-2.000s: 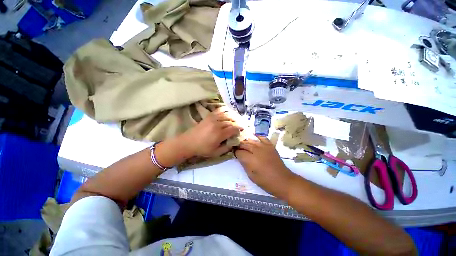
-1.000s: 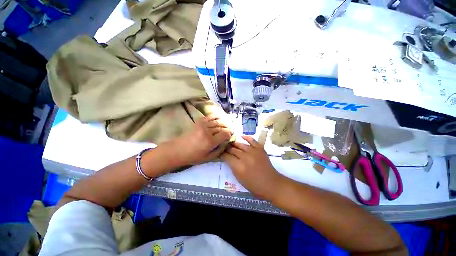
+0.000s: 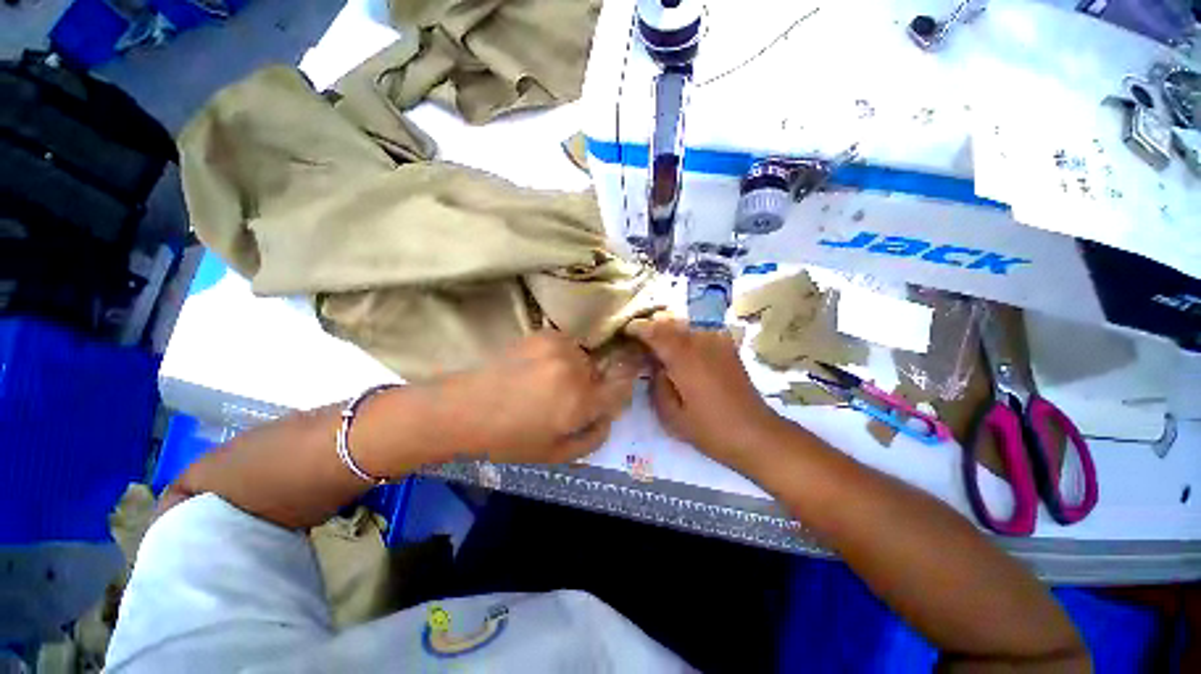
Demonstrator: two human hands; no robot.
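Observation:
A khaki garment panel point(image 3: 395, 231) lies bunched on the machine table, left of the needle, its gathered right end under the lamp by the presser foot point(image 3: 668, 257). My left hand point(image 3: 560, 395) is in front of the cloth's edge, slightly blurred, with fingers curled on the cloth near the table's front. My right hand point(image 3: 698, 382) pinches the cloth's edge just in front of the foot, its fingertips close to my left fingers. The white sewing machine point(image 3: 843, 198) stands behind, with a bluish-grey block point(image 3: 710, 292) right of the needle. The needle tip is lost in glare.
Small khaki pieces point(image 3: 786, 320) lie right of the needle. Blue and pink snips point(image 3: 885, 406) and large shears point(image 3: 1027, 454) lie further right. More khaki cloth point(image 3: 507, 59) lies at the back left. A paper sheet point(image 3: 1054, 165) rests on the machine. A ruler strip point(image 3: 632, 498) runs along the front edge.
My left hand has moved down towards the table's front edge. The cloth near the foot is more gathered and lifted, and my right fingertips are now on it. The camera view has shifted.

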